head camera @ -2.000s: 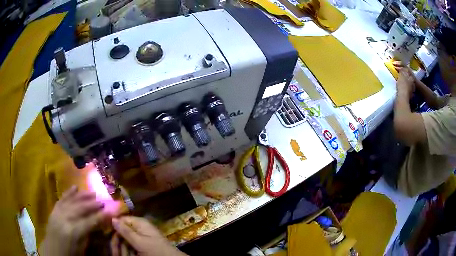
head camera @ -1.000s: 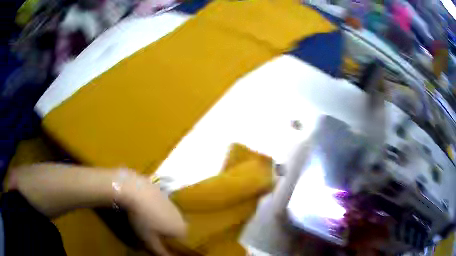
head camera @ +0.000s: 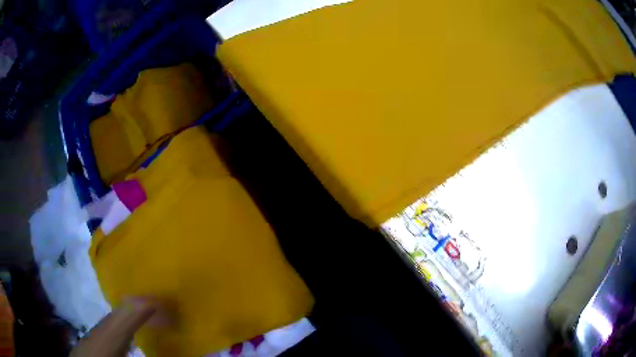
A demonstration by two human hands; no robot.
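Note:
A stack of mustard-yellow cut pieces point(head camera: 202, 251) lies at the lower left, over white and magenta cloth. One hand, seemingly my left hand point(head camera: 129, 321), reaches in from the bottom edge, blurred, its fingers at the stack's lower left part. Whether the fingers grip a piece cannot be told. My right hand is not in view. A long yellow panel point(head camera: 390, 104) lies flat across the white table, its near edge at the table edge.
A dark blue crate or bag point(head camera: 80, 153) with more yellow fabric in it stands at the left. The white table point(head camera: 537, 174) has printed tape along its edge. Part of the machine point(head camera: 593, 279) shows at the lower right, with a dark gap between table and stack.
The view has swung left and down from the machine to the stack. The folded yellow piece seen near the hand a second ago is out of view. The hand is now at the stack.

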